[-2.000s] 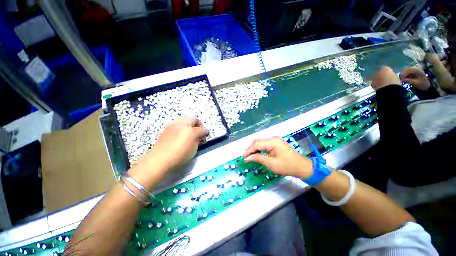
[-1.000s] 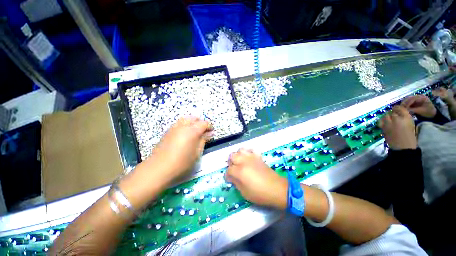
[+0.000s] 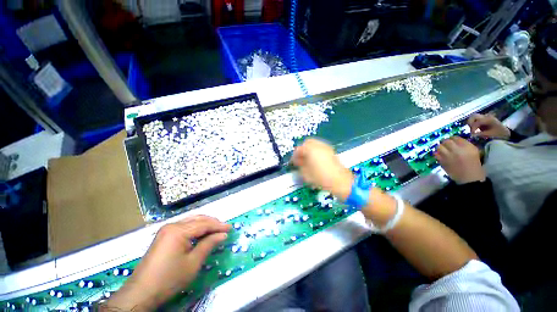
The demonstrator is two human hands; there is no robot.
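Note:
Green circuit board panels [image 3: 244, 241] dotted with small dark and silvery-white cylinders lie on the near track. A black tray [image 3: 211, 195] full of small white components [image 3: 207, 146] stands behind them. My left hand [image 3: 180, 253] is over the panels in front of the tray, thumb and fingertips close together; whether they hold a part is too small to tell. My right hand [image 3: 320, 164] is blurred and curled, right of the tray's near right corner, by the shelf edge. Its fingertips are unclear and its contents hidden. A blue strap [image 3: 360, 190] is on my right wrist.
Loose white parts [image 3: 299, 125] lie right of the tray, with another heap farther right. A blue coiled cord [image 3: 294, 49] hangs behind. Cardboard [image 3: 91, 195] and a black box are at left. A blue crate [image 3: 269, 39] is behind. A neighbour's hands [image 3: 461, 158] are at the right track.
My left hand has left the tray and moved down to the boards. My right hand has risen from the boards toward the shelf edge. The neighbour's head has entered at right.

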